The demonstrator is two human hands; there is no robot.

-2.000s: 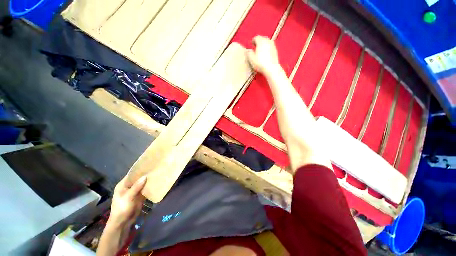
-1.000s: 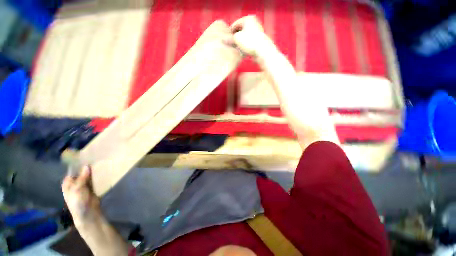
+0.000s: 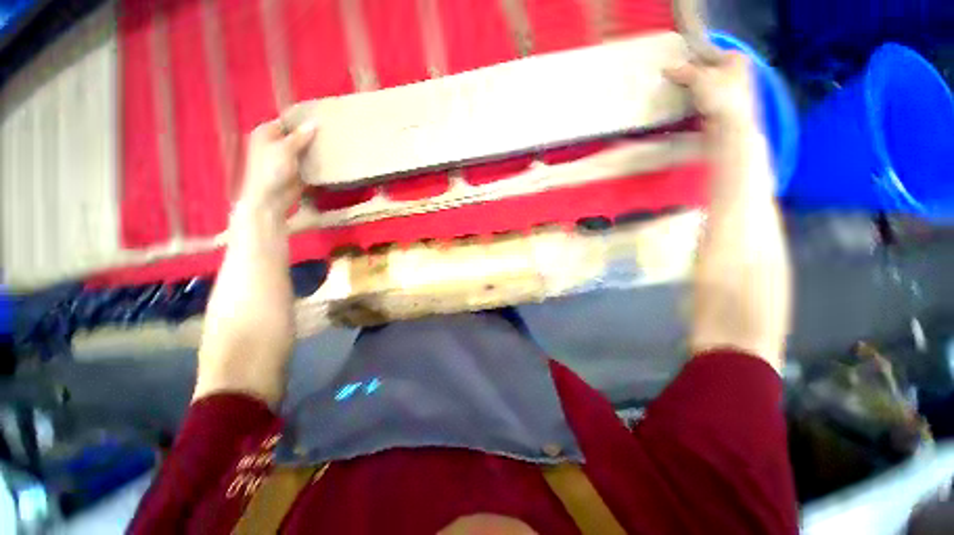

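Observation:
A long pale beige cut piece (image 3: 492, 110) lies almost level in front of me, over the near part of the red base sheet. My left hand (image 3: 277, 162) holds its left end, thumb on top. My right hand (image 3: 720, 89) holds its right end. The fingertips under the piece are hidden. The piece looks like one block; blur hides any layers. Behind it the red base sheet (image 3: 194, 115) shows between thin tan strips of the waste skeleton (image 3: 162, 125).
Uncut-looking beige panels (image 3: 63, 157) lie at the left. Black sheeting (image 3: 146, 305) and a pale wooden board edge (image 3: 450, 277) run along the front. Blue buckets (image 3: 910, 131) stand at the right. Scraps (image 3: 863, 402) litter the lower right.
The view has turned right. The slanted piece held earlier is now level, or is with the long piece that lay on the bed; I cannot tell which. Both hands now hold opposite ends.

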